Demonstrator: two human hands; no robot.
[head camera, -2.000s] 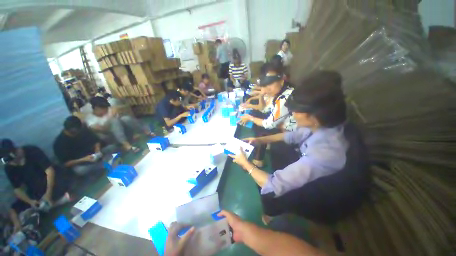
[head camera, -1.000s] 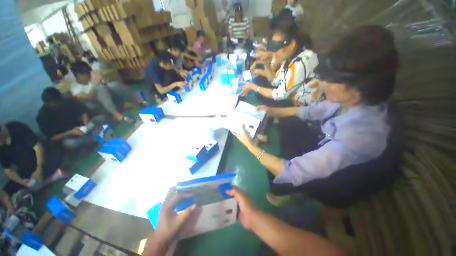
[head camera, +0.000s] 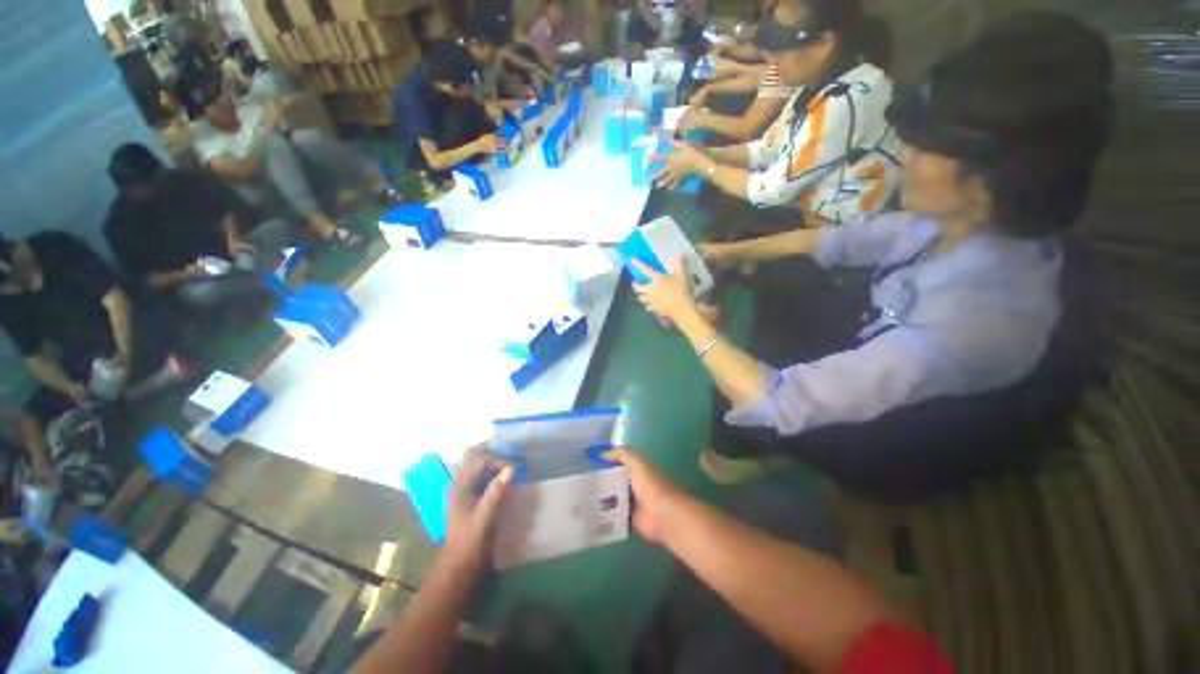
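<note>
A printed carton (head camera: 561, 516) is held between my two hands above the green floor, just off the near table edge. Its pale face with a small dark picture is toward me, and its top is open with a blue-edged flap raised and blue side flaps showing. My left hand (head camera: 476, 507) grips its left side and my right hand (head camera: 640, 495) grips its right side. A bright blue upright piece (head camera: 428, 495) stands on the table edge beside my left hand.
The white-topped table (head camera: 382, 356) runs forward with blue-and-white cartons (head camera: 317, 315) along it. A person in a lilac shirt (head camera: 921, 310) sits close on the right, holding a carton. A dark-blue item (head camera: 76, 629) lies on a white surface at lower left. Cardboard is stacked at the right.
The view has tilted down. My hands have stayed on the carton; its upper flap first leaned back without a blue edge showing, and now shows that edge. The neighbour's carton has been turned, showing blue.
</note>
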